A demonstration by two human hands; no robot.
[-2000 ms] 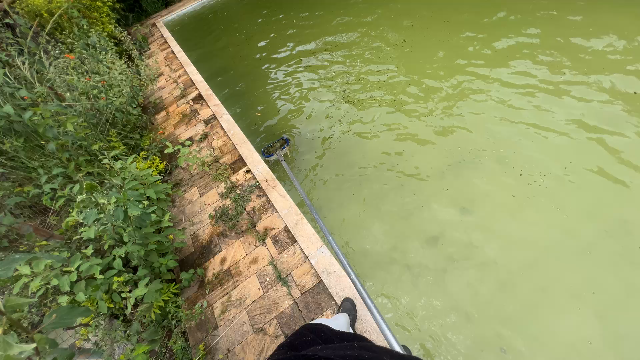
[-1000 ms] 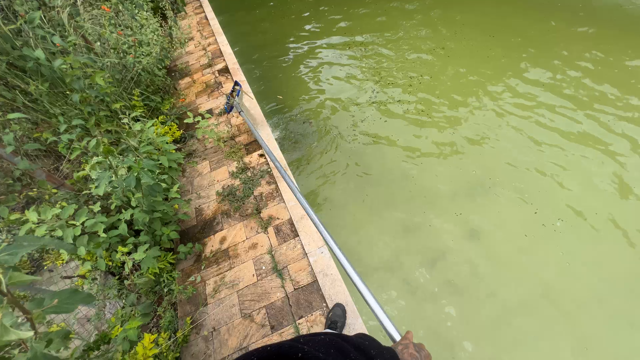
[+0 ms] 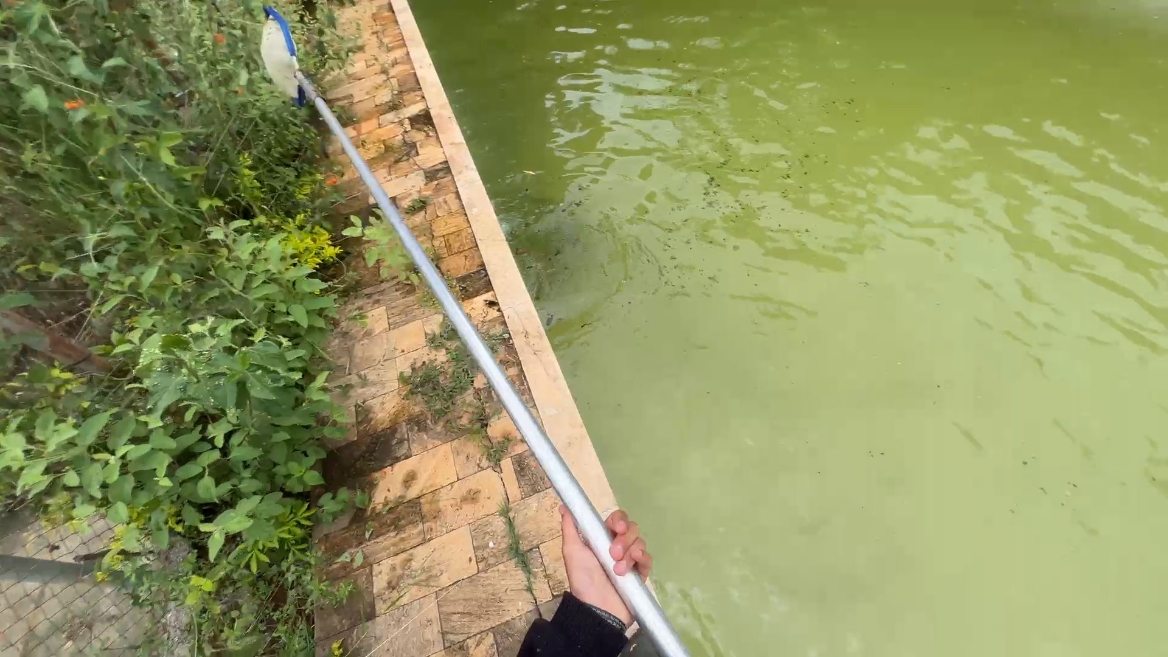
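My left hand (image 3: 602, 564), in a dark sleeve, is wrapped around a long metal pole (image 3: 465, 333) near the bottom of the view. At the pole's far end, a skimmer net (image 3: 279, 57) with a blue frame and pale mesh is held up against the bushes at the upper left. The pole slants across the stone paving and the pool's edge. My right hand is out of view, and the pole's near end runs past the bottom edge of the picture.
Green, murky pool water (image 3: 821, 365) with floating specks lies to the right. A pale stone coping (image 3: 520, 310) borders it. Left of the coping runs a stone-paved walkway (image 3: 429, 493) with weeds, then leafy bushes (image 3: 210, 365) and a wire mesh fence (image 3: 55, 593) at the lower left.
The net has moved left, from the water across the coping and walkway to the bushes. My left hand now shows on the pole. The shoe seen earlier is out of view.
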